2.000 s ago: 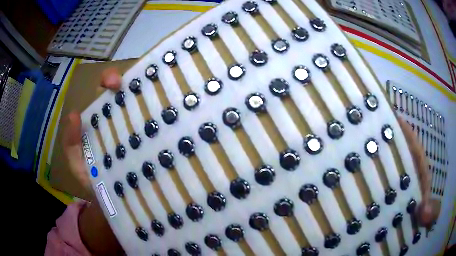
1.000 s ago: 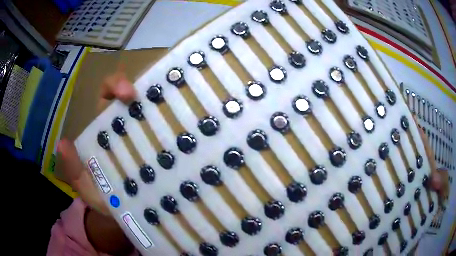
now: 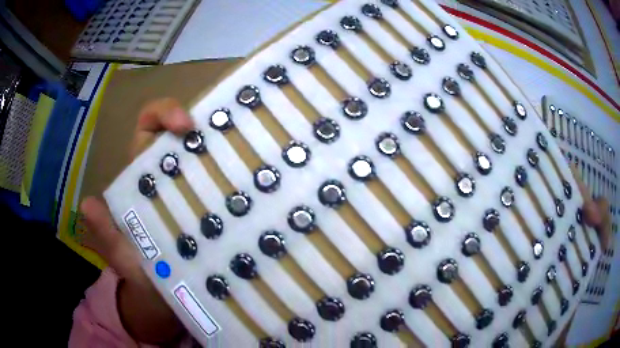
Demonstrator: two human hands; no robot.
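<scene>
A white foam tray (image 3: 340, 153) fills the middle of the view, held up and tilted. Dark silver round metal parts (image 3: 332, 193) sit at the ends of its tan slots; some faces flash white. A handwritten label (image 3: 140, 234), a blue dot sticker (image 3: 162, 269) and a second label (image 3: 194, 311) are on its left edge. My left hand (image 3: 160, 122) grips the tray's left corner, with a finger at the upper edge; part of it is hidden behind the tray. My right hand (image 3: 595, 213) holds the right edge, mostly hidden behind the tray.
A brown cardboard sheet (image 3: 129, 88) lies under the held tray on the left. Other loaded trays lie at upper left (image 3: 132, 27), upper right (image 3: 544, 20) and right (image 3: 584, 146). A blue item (image 3: 51, 156) with yellow paper is at the left edge. Coloured tape marks the white tabletop.
Since the earliest frame the tray has tilted differently, its left edge labels moving right and down. The white flashes fall on other parts. Both hands keep their hold.
</scene>
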